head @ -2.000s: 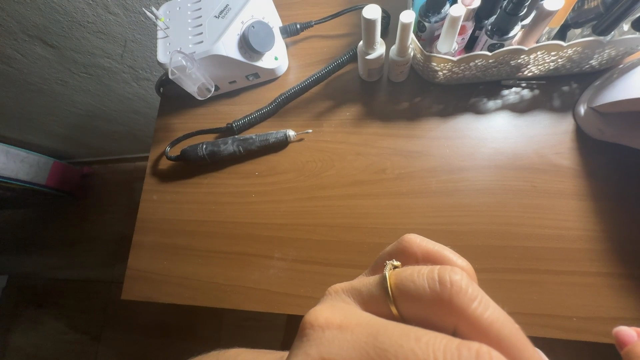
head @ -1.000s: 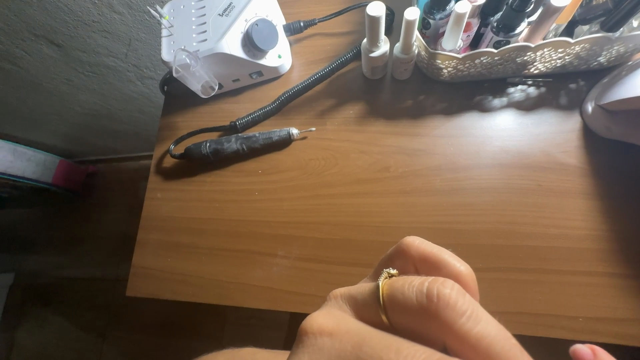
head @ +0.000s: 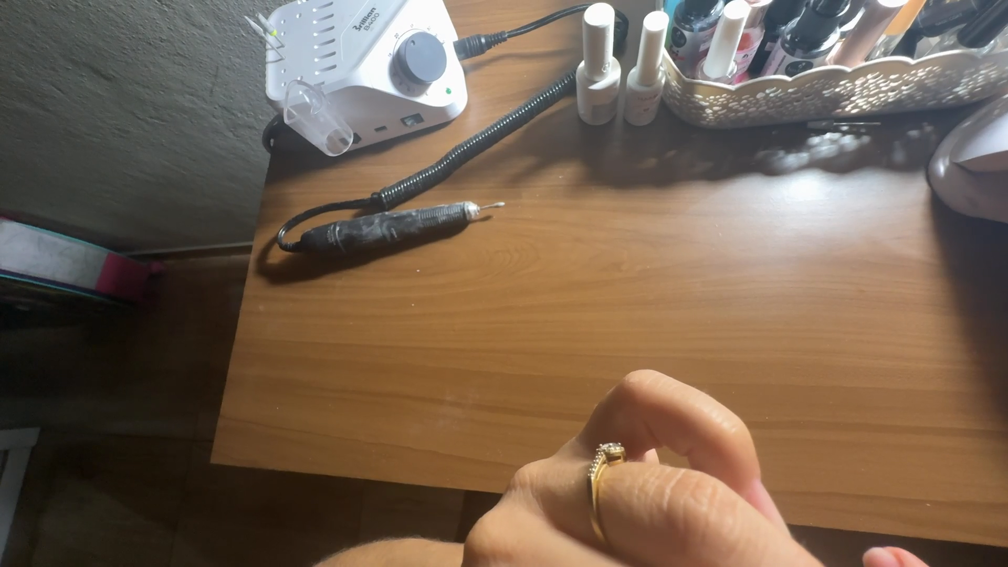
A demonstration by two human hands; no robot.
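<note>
My left hand (head: 638, 488), with a gold ring (head: 602, 480) bearing clear stones, is at the bottom centre over the desk's front edge. Its fingers are bent and point to the lower right; what lies inside them is hidden. At the bottom right edge a single fingertip (head: 890, 556) shows, seemingly of my right hand; the rest is out of frame. Farther back on the desk lies a black nail drill handpiece (head: 390, 228) with a thin metal bit, untouched. Its coiled cord (head: 476, 142) runs up to the right.
A white nail drill control unit (head: 370, 71) with a grey dial stands at the back left. Two white bottles (head: 598, 87) stand beside a lacy-edged basket (head: 787, 98) of polish bottles. A pale rounded device (head: 976, 165) sits at the right edge of the wooden desk (head: 504, 339).
The fingertip at the lower right has moved left, toward my left hand. My left hand stays bent in nearly the same place. The handpiece has not moved on the desk.
</note>
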